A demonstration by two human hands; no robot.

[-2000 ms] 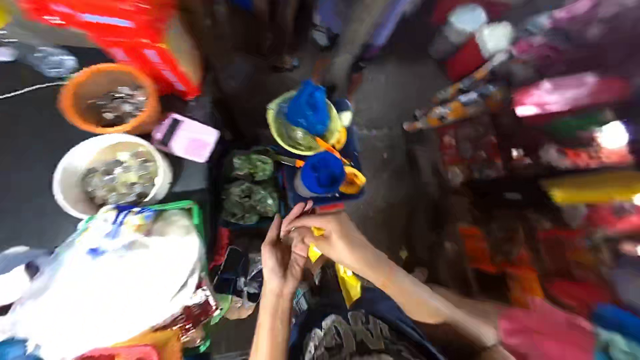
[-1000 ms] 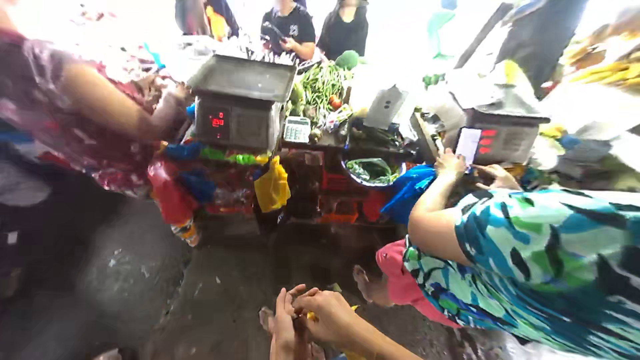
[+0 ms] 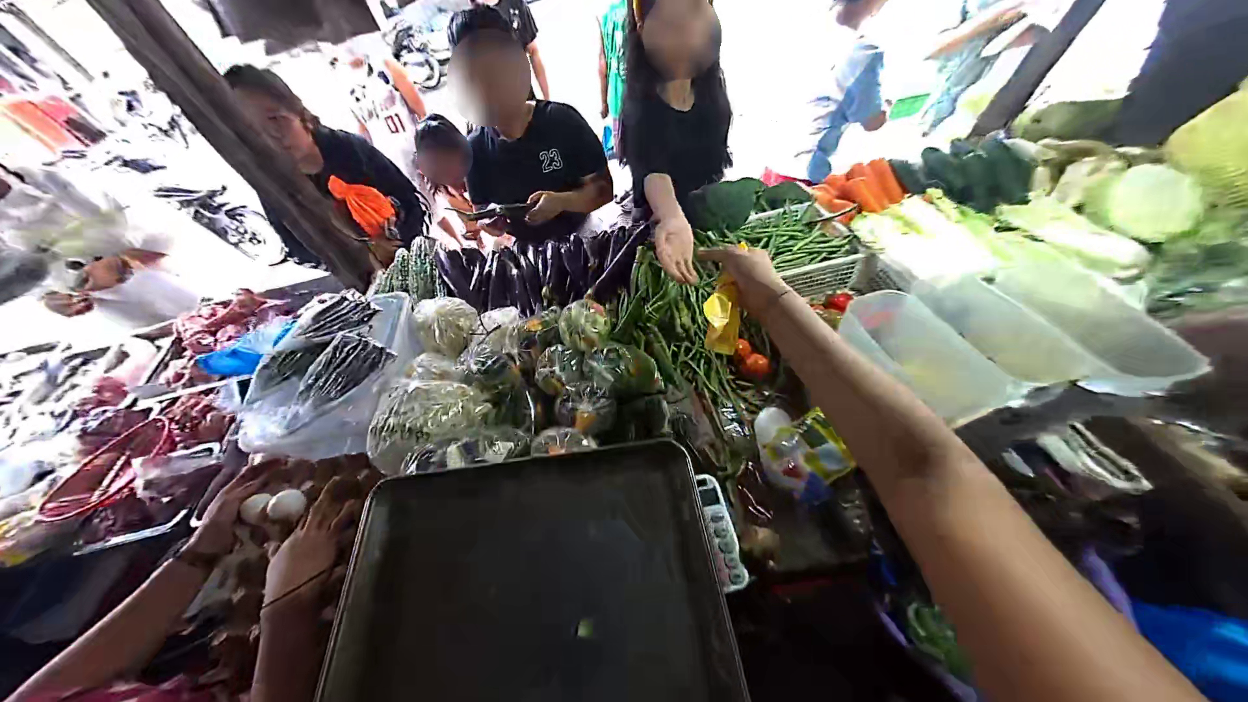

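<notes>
My right hand [image 3: 749, 276] reaches out over the vegetables from the lower right, shut on a yellow plastic bag [image 3: 722, 317] that hangs below its fingers. Its fingertips are close to the open palm [image 3: 675, 246] of a person in black across the stall; whether they touch, or whether something small lies between them, I cannot tell. Long green beans [image 3: 682, 317] and red tomatoes [image 3: 751, 363] lie under my hand. My left hand is out of view.
A dark tray [image 3: 526, 575] fills the bottom centre, beside a calculator [image 3: 721, 534]. At lower left, another person's two hands are at eggs [image 3: 286, 505]. Bagged vegetables [image 3: 434, 414], eggplants [image 3: 546, 268] and clear plastic bins [image 3: 936, 356] surround the reach. A slanted post [image 3: 234, 136] stands left.
The view has swung to the front of the stall. My hands were together earlier; now my right hand is stretched forward with the yellow bag, and my left hand has left the view.
</notes>
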